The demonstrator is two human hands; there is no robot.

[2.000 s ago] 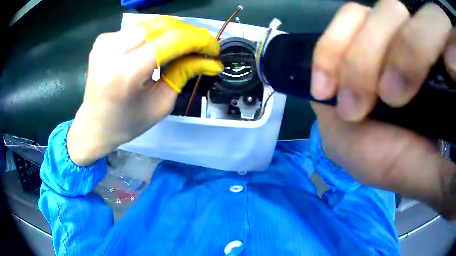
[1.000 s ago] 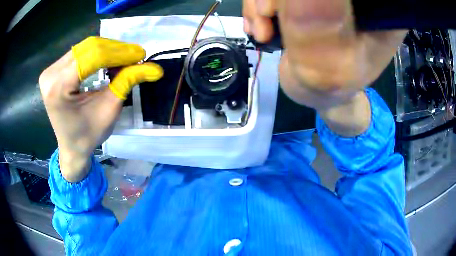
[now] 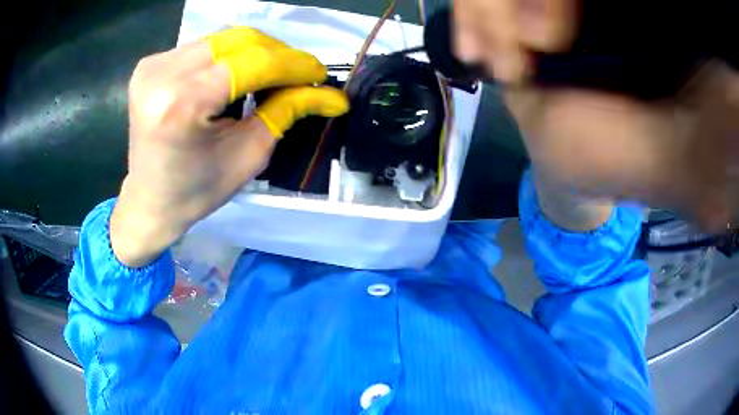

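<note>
The white projector housing (image 3: 324, 231) lies on a white sheet (image 3: 243, 18) in front of me. The lens assembly (image 3: 399, 109) sits in its right part, with thin leads beside it. My left hand (image 3: 219, 134), in yellow finger cots, is over the housing's left part, thumb and finger apart near the lens's left side; I see nothing between them. My right hand (image 3: 583, 121), blurred, is shut on the black electric screwdriver (image 3: 444, 40), beside the lens's upper right. The bit looks thin and dark above the lens; its tip contact cannot be made out.
The dark green bench (image 3: 81, 113) lies under the sheet. Clear plastic (image 3: 198, 271) with reddish bits is at the lower left. A dark crate (image 3: 36, 271) is at the left edge. A pale perforated tray (image 3: 681, 275) and a black cable are at the right.
The housing has shifted right and slightly tilted. My left hand has moved right, closer to the lens. My right hand with the screwdriver has moved right and is lower than one second ago.
</note>
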